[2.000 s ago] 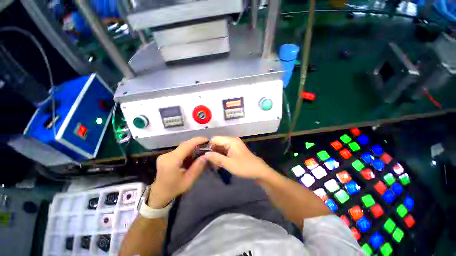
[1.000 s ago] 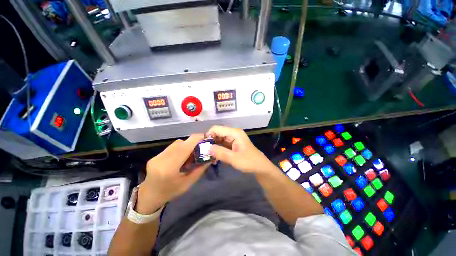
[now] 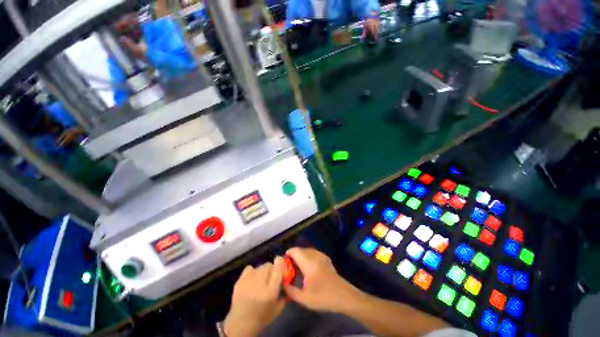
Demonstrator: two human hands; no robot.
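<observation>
My left hand [image 3: 255, 299] and my right hand [image 3: 321, 280] meet above my lap, in front of the press. Between their fingers they hold a small watch unit [image 3: 289, 270] whose face glows red. Fingers cover most of it. The pneumatic press [image 3: 210, 227] stands tilted in view at the left, with its upper plate raised above the base. Its panel shows two green buttons, a red round button and two timers with red digits.
Lit squares in several colours lie in rows on a black tray [image 3: 483, 227] at the right. A blue control box [image 3: 52, 276] is left of the press. A blue cup [image 3: 301, 131], a hanging yellowish hose [image 3: 289, 66] and a metal fixture [image 3: 427, 99] are behind. People in blue are opposite.
The view has swung right, so the white tray is out of the picture. The unit's face was white and now glows red. Both hands still hold it.
</observation>
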